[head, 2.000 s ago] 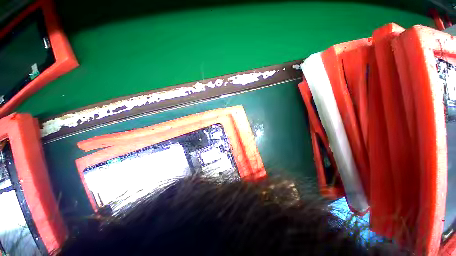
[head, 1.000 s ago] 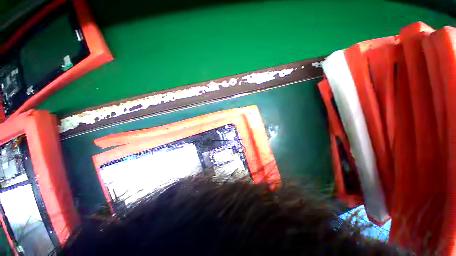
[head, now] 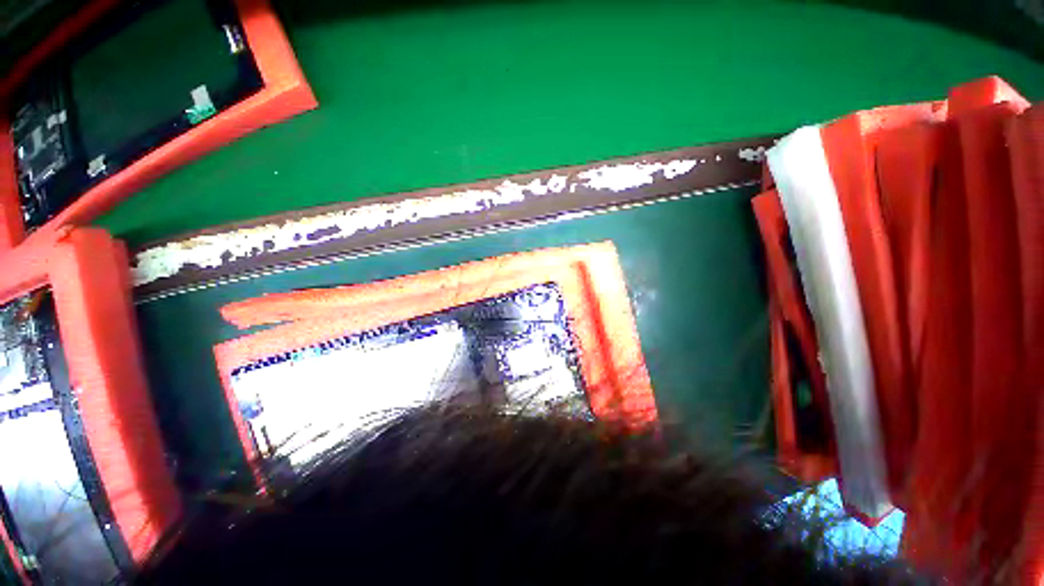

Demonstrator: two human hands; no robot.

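An orange-red foam tray (head: 613,332) lies on the dark-green bench in front of me, with a torn strip along its far edge. It holds an opened unit whose large white battery (head: 355,383) fills the left part. The mainboard (head: 521,332) with small silver shield cans is at the right end. Dark hair covers the near part of the tray and unit. Neither my left hand nor my right hand can be seen; the hair hides the area nearest me.
Another tray (head: 103,378) with an opened unit is at the left edge. A tray (head: 286,86) with a dark unit lies on the green belt (head: 515,92). A chipped rail (head: 435,212) divides belt and bench. Stacked red trays (head: 939,321) with one white layer (head: 830,309) stand at right.
The view has shifted, so the bench things sit further right in the picture. The tray on the belt shows more fully at the upper left. The middle tray looks unmoved on the bench.
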